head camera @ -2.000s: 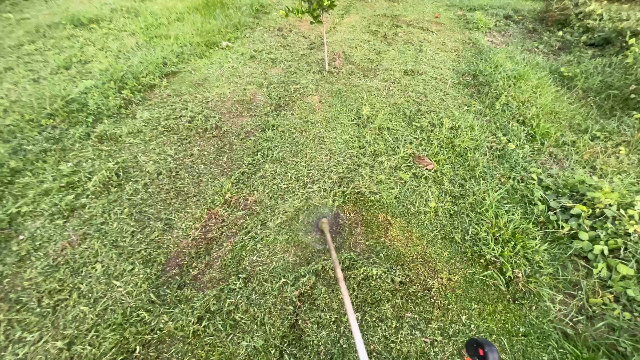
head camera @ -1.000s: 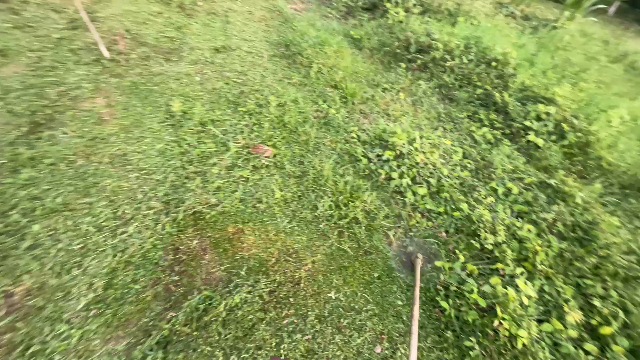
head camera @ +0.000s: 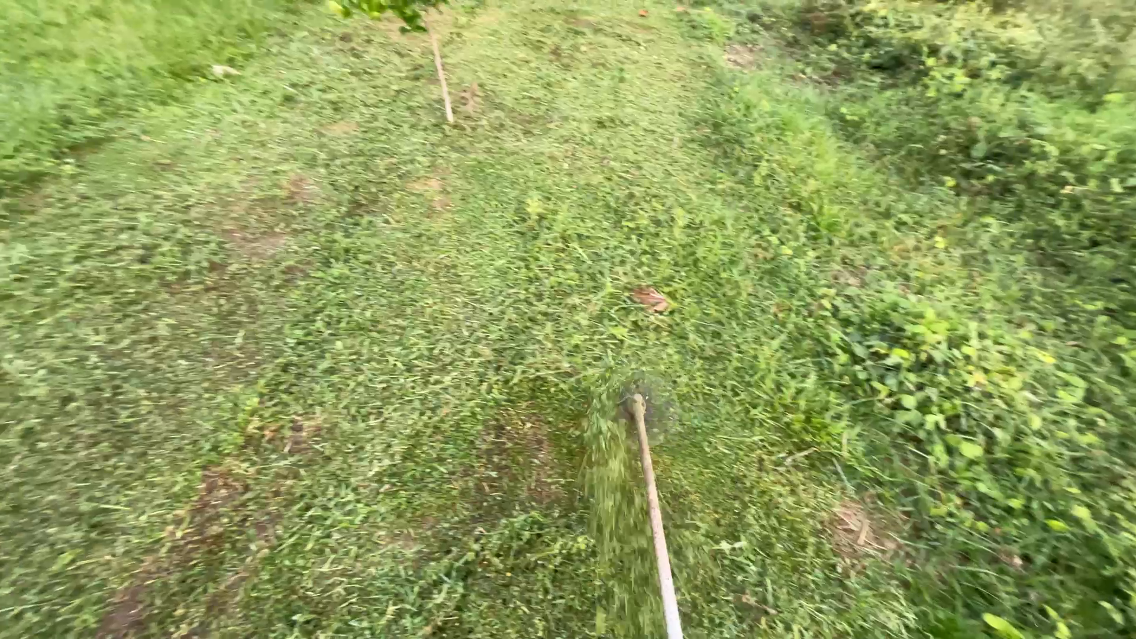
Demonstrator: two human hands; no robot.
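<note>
The shaft of a brush cutter (head camera: 657, 524) enters at the bottom edge, right of the middle, and slants up and slightly left. At its far end the cutting head (head camera: 638, 405) is low over the grass, with a blurred grey disc of spinning cutter around it. A stream of grass clippings (head camera: 612, 497) flies toward the bottom of the view, just left of the shaft. A brown dry leaf (head camera: 650, 299) lies a little beyond the head. Neither my left hand nor my right hand is in view, so their hold is hidden.
A sapling with a thin pale trunk (head camera: 442, 78) stands at the upper left. Taller grass (head camera: 133, 62) grows beyond it at the far left. Dense leafy weeds (head camera: 958, 390) line the right side. Short grass with bare brown soil patches (head camera: 209, 506) covers the left and middle.
The view swung right over the weeds and back. The cutting head was at the weeds' edge a second ago; now it is left of there, nearer the brown leaf, with clippings flying.
</note>
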